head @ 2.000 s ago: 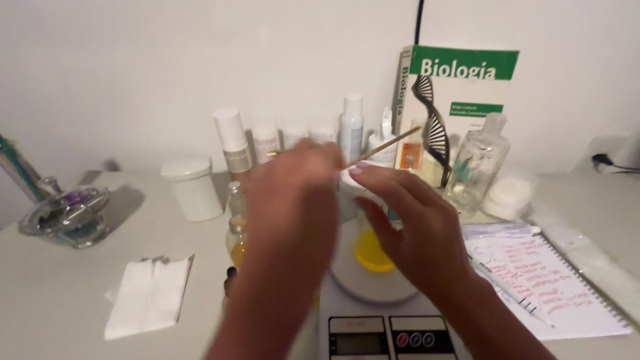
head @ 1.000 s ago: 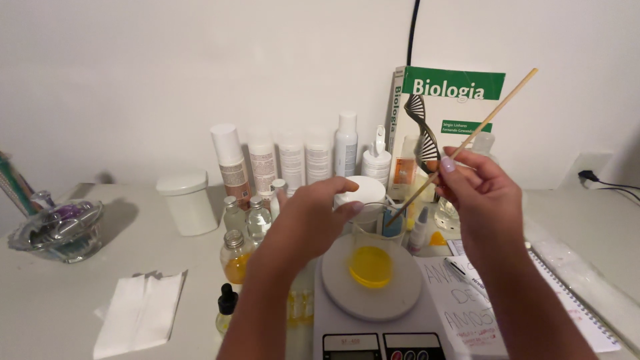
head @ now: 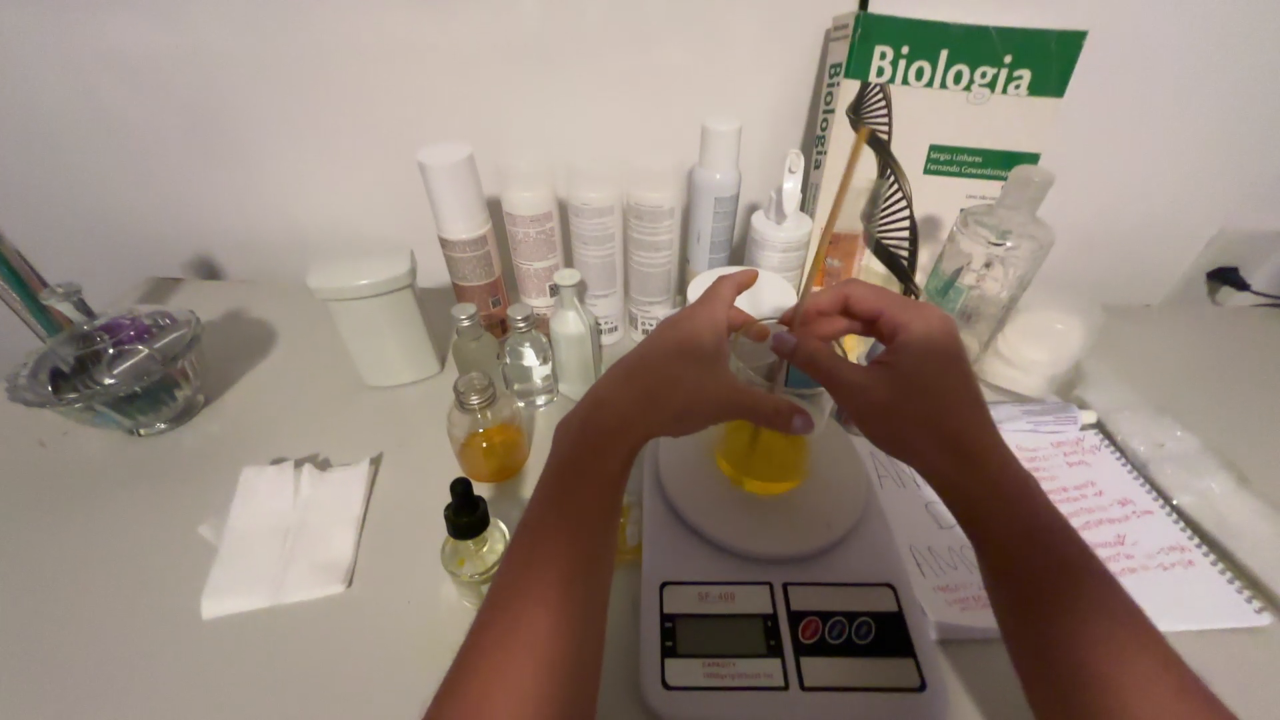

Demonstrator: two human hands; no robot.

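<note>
A clear beaker (head: pixel 765 455) of yellow liquid is over the round plate of a white digital kitchen scale (head: pixel 790 640); whether it touches the plate cannot be told. My left hand (head: pixel 690 370) grips the beaker's upper wall, thumb in front. In the fingers of my right hand (head: pixel 890 360) is a thin wooden stick (head: pixel 840 210), close to upright, its lower end down in the beaker. Behind the beaker shows a white round lid or jar top (head: pixel 742 290), partly hidden by my left hand.
Left of the scale are a dropper bottle (head: pixel 474 545), a small bottle of orange liquid (head: pixel 490 445), more bottles and a white tub (head: pixel 375 315). Folded white paper (head: pixel 290 540) and a glass bowl (head: pixel 120 370) lie farther left. At right are a spiral notebook (head: pixel 1130 530), a clear bottle (head: pixel 990 260) and a biology book (head: pixel 960 120).
The stick, slanted up to the right a second ago, now stands steeper, and my right hand has come close to the beaker. My left hand now holds the beaker.
</note>
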